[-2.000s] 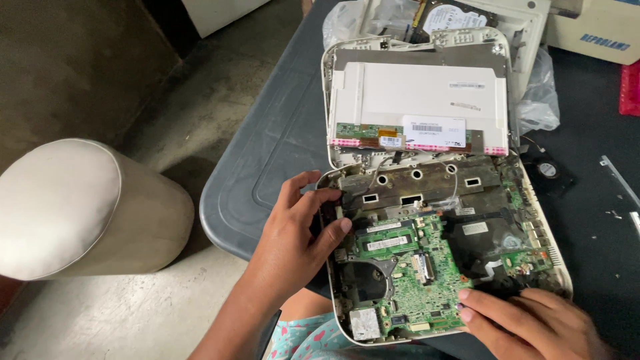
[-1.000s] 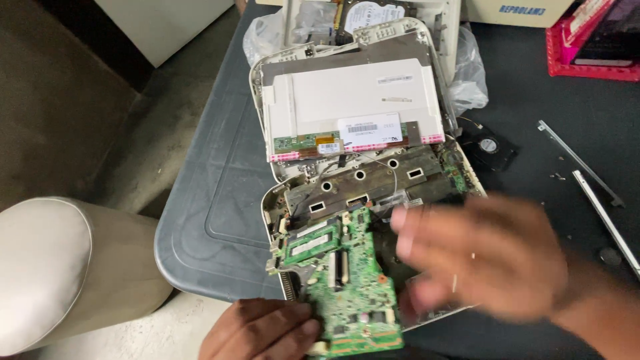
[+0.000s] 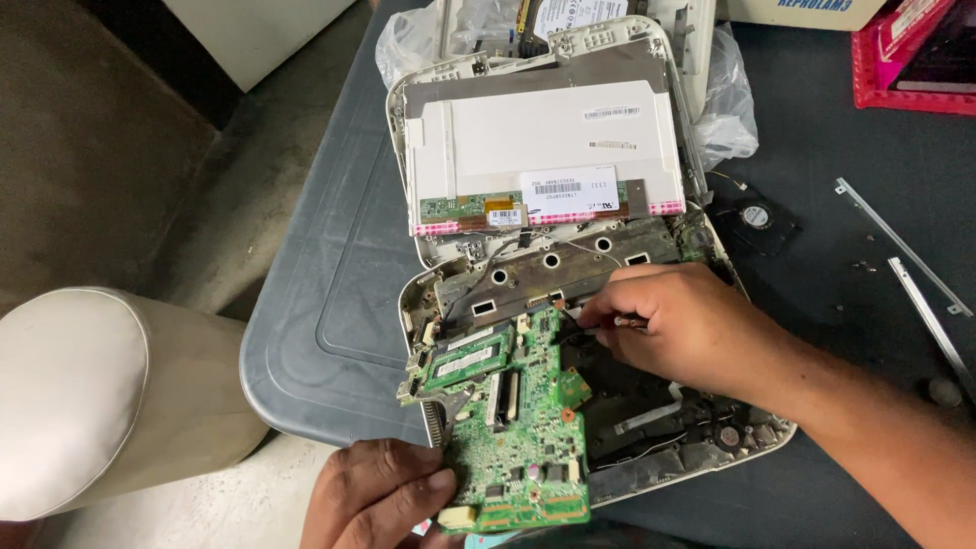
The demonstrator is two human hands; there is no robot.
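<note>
My left hand [image 3: 381, 492] grips the lower left edge of a green laptop motherboard [image 3: 518, 442], which lies tilted over the left part of the white laptop base [image 3: 751, 450]. A green memory module [image 3: 467, 362] sits on the board's upper left. My right hand [image 3: 671, 328] is over the middle of the base, thumb and fingers pinched at thin dark cables beside the board's upper right corner; a small slim metal-tipped item [image 3: 631, 322] shows between its fingers. Behind the base, the open lid holds an LCD panel [image 3: 526, 145], its white back facing up.
A small black fan [image 3: 762, 221], metal strips [image 3: 903, 248] and loose screws [image 3: 862, 265] lie on the dark surface at right. A hard drive [image 3: 579, 15] and clear plastic bag [image 3: 728, 114] are behind the lid. A red-framed item [image 3: 877, 69] stands at upper right; a pale stool [image 3: 114, 396] is at left.
The motherboard, lying in the base two seconds ago, is now lifted and tilted in my left hand. My right hand has moved from the board's lower right to the cables near its upper edge.
</note>
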